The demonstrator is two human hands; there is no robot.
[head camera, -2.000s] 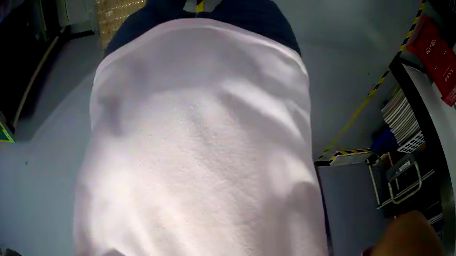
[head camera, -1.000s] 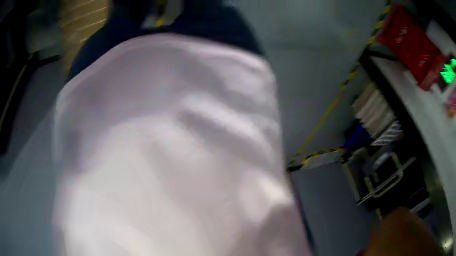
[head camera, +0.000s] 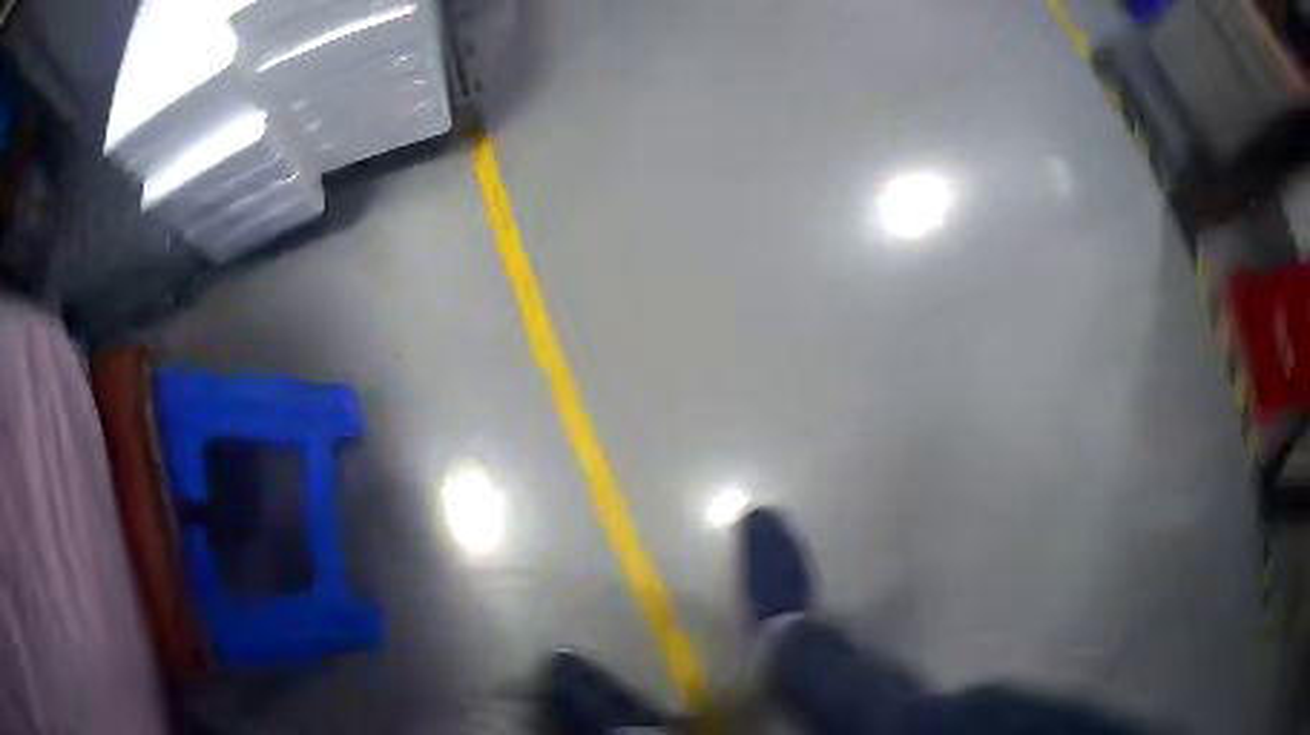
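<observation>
Neither of my hands shows in the head view now. Nearest in front of me is a glossy grey floor (head camera: 690,273) with a yellow line (head camera: 560,395) running across it. A blue plastic stool (head camera: 333,524) with a red-brown seat pad (head camera: 147,503) stands at the left. A pale pink shirt (head camera: 65,560) of a person shows beside it at the left edge. A stack of shiny grey-white trays (head camera: 338,86) is at the upper left. The picture is blurred.
Two dark shoes (head camera: 773,564) and dark trouser legs (head camera: 891,696) show at the bottom. At the right are a red object (head camera: 1276,338), a striped tape line (head camera: 1221,338) and a block of pale stacked sheets (head camera: 1221,72). Bright light reflections lie on the floor.
The view has swung from the pink shirt filling the picture to the floor, stool and trays. The brown blurred shape at the lower right is gone from view.
</observation>
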